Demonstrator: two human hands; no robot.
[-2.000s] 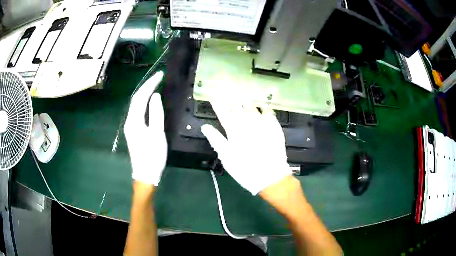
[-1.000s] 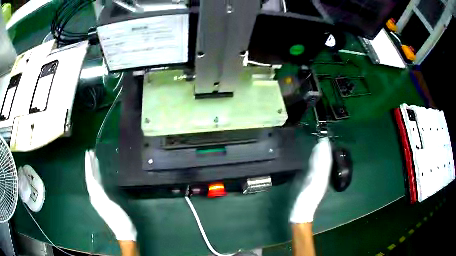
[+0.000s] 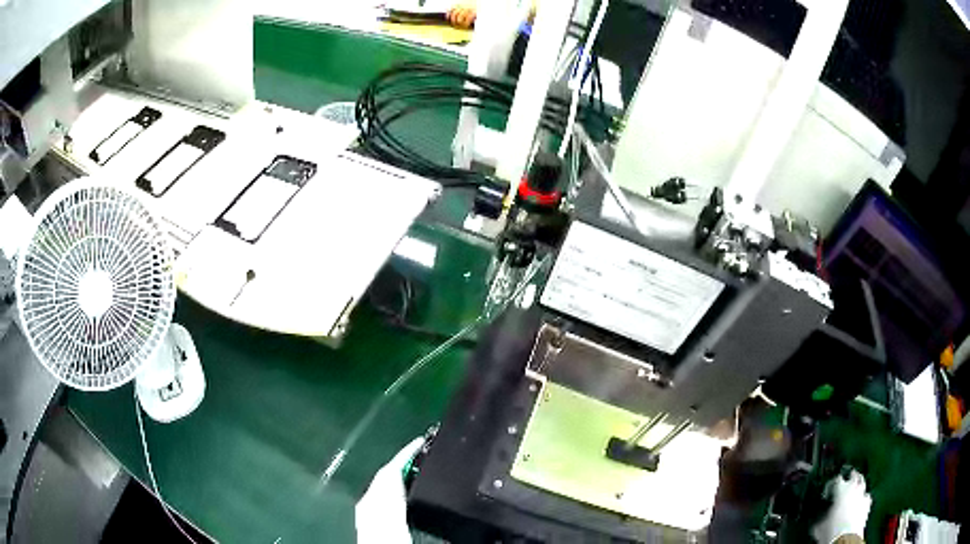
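The black press machine (image 3: 468, 468) stands at the lower right of centre. Its pale yellow-green pressing plate (image 3: 580, 452) hangs below the grey column, with two metal rods showing above it. The lower fixture is hidden under the plate. My left hand (image 3: 385, 499), white-gloved and cut off by the bottom edge, is at the machine's left side, its fingertips by a small dark and green part. My right hand (image 3: 846, 508), white-gloved and small, is beyond the machine's right side, over dark items on the bench; its fingers are unclear.
A white tray (image 3: 308, 292) at left bears three dark phone frames (image 3: 266, 199). A white fan (image 3: 96, 292) stands at the left edge. Black coiled tubing (image 3: 410, 117) and a regulator with a red ring (image 3: 539, 194) are behind. A monitor (image 3: 893, 282) is at right.
The view has swung left, bringing the whole tray into sight. The plate has come down from the column on its rods. My hands have moved to either side of the machine.
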